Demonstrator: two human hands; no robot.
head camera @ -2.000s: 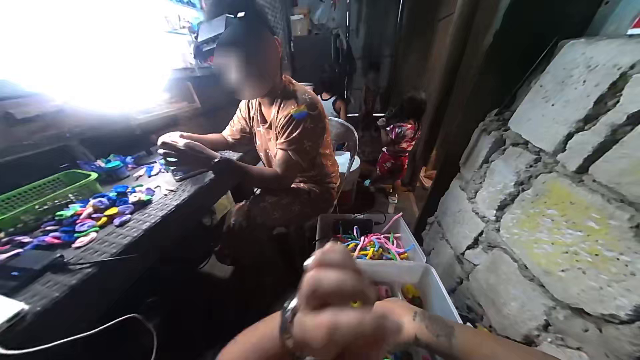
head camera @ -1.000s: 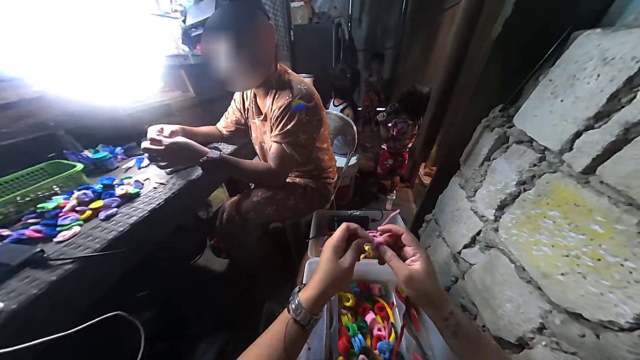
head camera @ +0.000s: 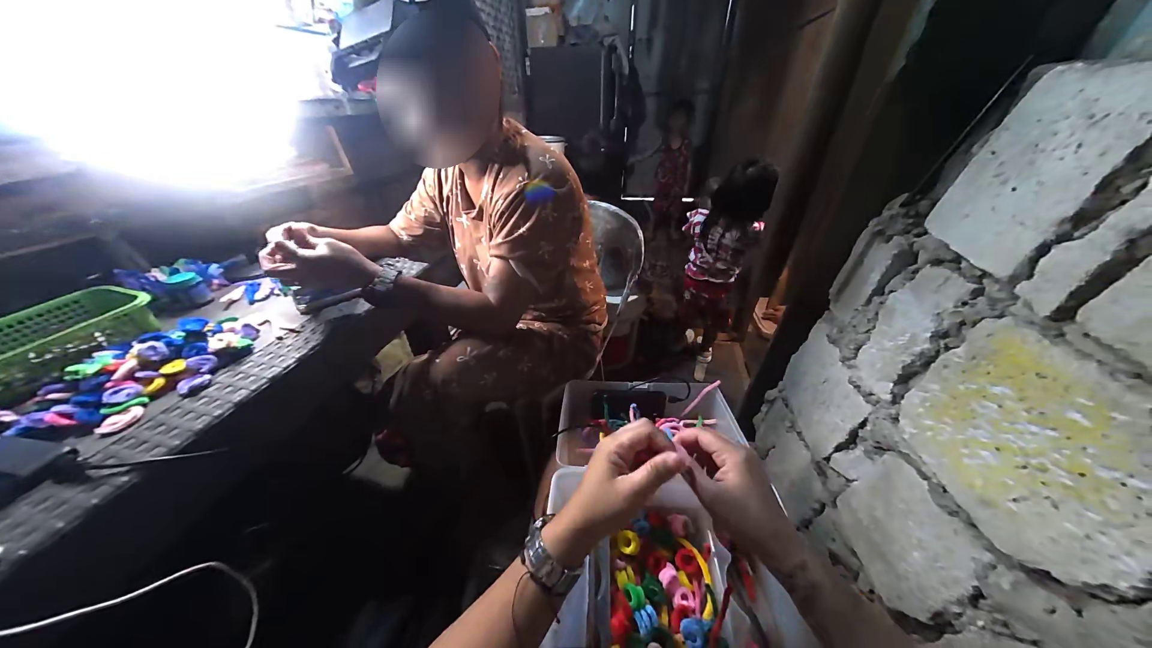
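Observation:
My left hand point(head camera: 630, 472), with a metal watch at its wrist, and my right hand point(head camera: 724, 477) meet over the white plastic bins. Their fingertips pinch a small pink fuzzy strip point(head camera: 681, 450) between them; the fingers partly hide it. Below them the near bin point(head camera: 565, 504) holds many coiled fuzzy rings point(head camera: 666, 585) in red, yellow, green, pink and blue. Behind my fingers, the far bin point(head camera: 576, 396) holds loose fuzzy strips point(head camera: 702, 396) and a dark flat device point(head camera: 628, 402).
A seated person point(head camera: 504, 243) works with both hands at a dark woven-top table point(head camera: 207, 396). On it lie colourful fuzzy coils point(head camera: 135, 373) beside a green plastic basket point(head camera: 81, 315). A rough stone wall point(head camera: 990, 432) rises close on my right. Children point(head camera: 720, 234) stand farther back.
Two seconds ago my hands were blurred and close together, low over the near bin. They are now over the edge between the bins, with the pink strip between their fingertips.

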